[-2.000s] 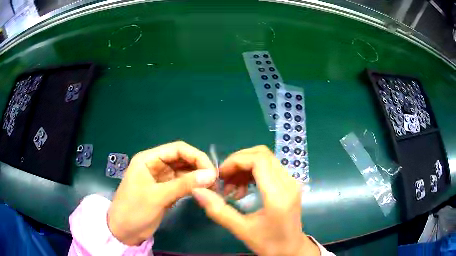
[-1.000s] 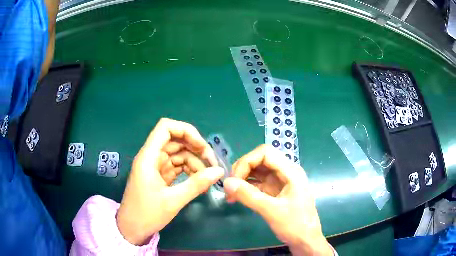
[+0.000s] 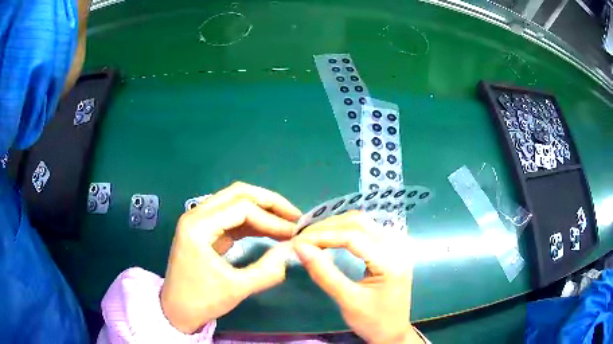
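Note:
A clear sticker strip (image 3: pixel 366 199) with rows of black rings is pinched between both my hands and curves away to the right. My left hand (image 3: pixel 232 259) holds its near end between thumb and finger. My right hand (image 3: pixel 356 269) touches the same end, its fingertips against my left ones. Two more ringed strips lie overlapping on the green bench, the nearer strip (image 3: pixel 383 144) partly under the held one. Camera lens cover plates lie to the left: one plate (image 3: pixel 144 211), another plate (image 3: pixel 99 198), and a third partly behind my left hand.
A black divided tray (image 3: pixel 558 215) with many heaped plates stands at the right. A wrinkled clear strip (image 3: pixel 485 222) lies beside it. Another black tray (image 3: pixel 66 158) stands at the left, partly hidden by a person's blue sleeve (image 3: pixel 33 80). Blue cloth shows at the lower right.
The ringed strip now extends rightward from my fingertips; earlier it was mostly hidden, then showed above them. A person in blue has come in at the left. A third plate edge shows beside my left hand.

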